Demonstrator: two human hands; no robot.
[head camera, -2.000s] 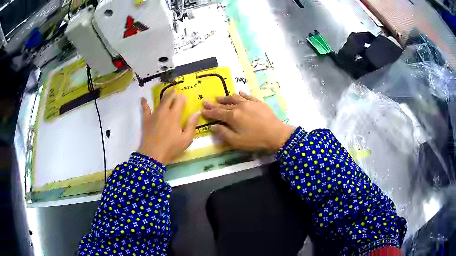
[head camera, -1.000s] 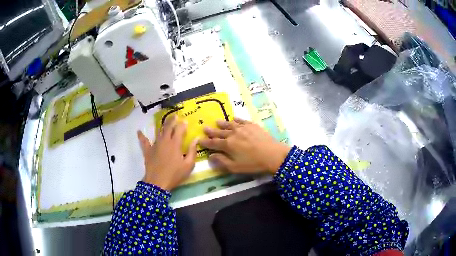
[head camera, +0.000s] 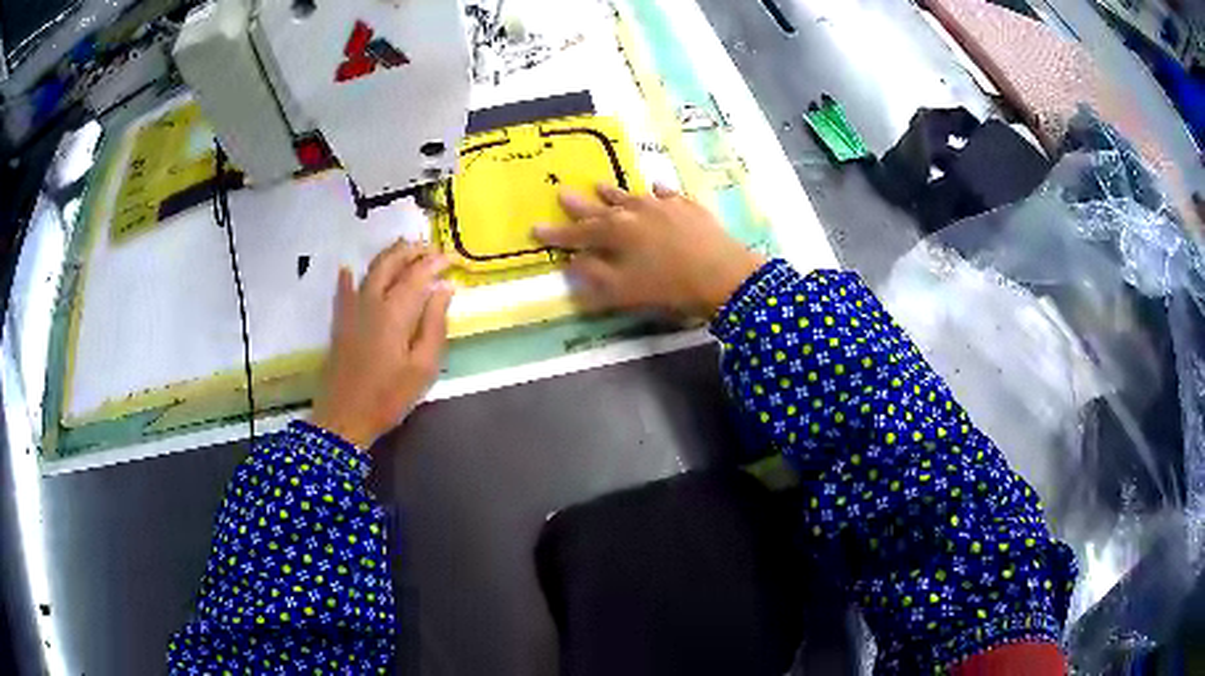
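Observation:
The yellow template (head camera: 509, 198) lies closed on the large white template board (head camera: 146, 317), beside the needle area of the white sewing machine head (head camera: 364, 99). Its black-edged curved slot shows almost whole. My right hand (head camera: 648, 251) rests with spread fingers on the template's right part, palm down, holding nothing. My left hand (head camera: 383, 337) is on the board just off the template's lower left corner, fingers slightly apart and empty. A stack of black panels (head camera: 674, 574) lies at the table edge near my body, partly hidden by my right sleeve.
A second yellow template (head camera: 152, 165) is left of the machine head. A black cable (head camera: 242, 304) hangs across the board. A green tool (head camera: 835, 130), loose black pieces (head camera: 958, 165) and a clear plastic bag (head camera: 1004, 317) lie at right.
My left hand has moved off the template to its lower left, uncovering the slot. My right hand stays on the right part. The whole view has also shifted.

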